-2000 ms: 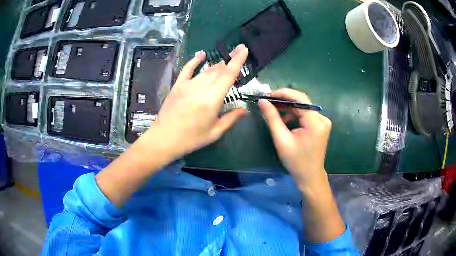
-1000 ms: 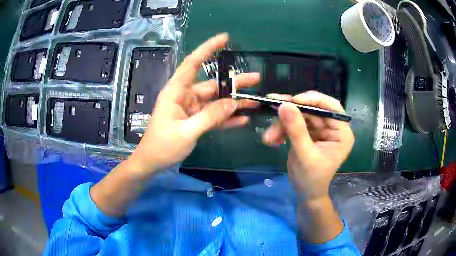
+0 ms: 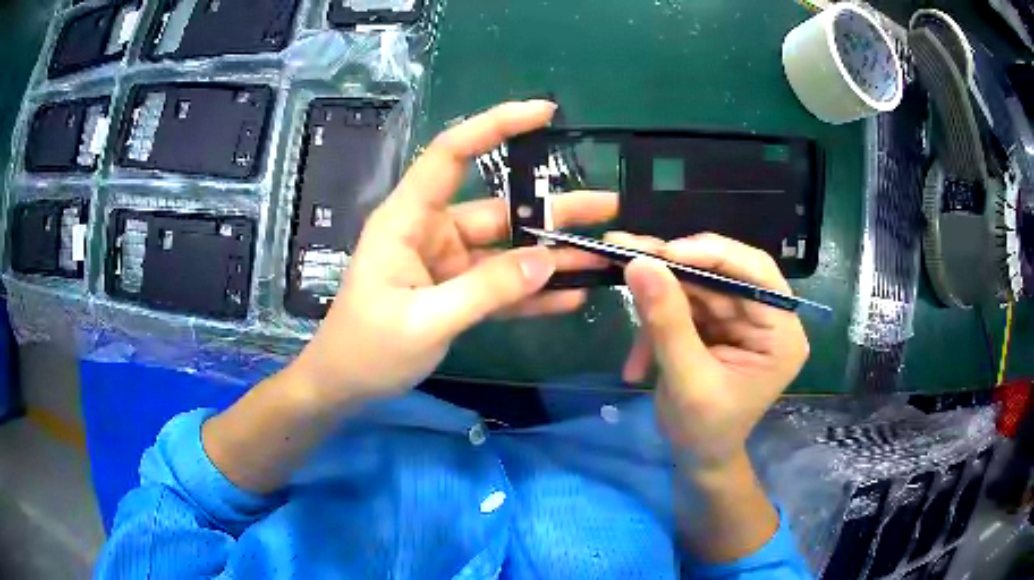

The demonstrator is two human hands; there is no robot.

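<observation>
A black phone housing (image 3: 726, 198) with square openings is held level above the green mat. My left hand (image 3: 437, 255) grips its left end, thumb at the near edge and fingers around and under it. My right hand (image 3: 720, 340) holds dark tweezers (image 3: 680, 270), their pale tip touching or just above the housing's left end, beside a whitish strip. I cannot tell whether a piece is in the tip. A striped liner sheet (image 3: 494, 170) shows partly behind the housing's left end; the rest is hidden.
A clear blister tray (image 3: 278, 204) with several black housings covers the left side. A cream tape roll (image 3: 841, 62), a shiny dark-striped strip (image 3: 887, 227) and a grey coil (image 3: 958, 204) lie at right. Plastic-wrapped black parts (image 3: 907, 510) are at lower right. The green mat (image 3: 635, 57) spans the bench.
The housing, earlier lying slanted on the mat, is now lifted and roughly horizontal. My left hand has taken hold of it. The tweezers moved from the liner sheet to the housing's left end.
</observation>
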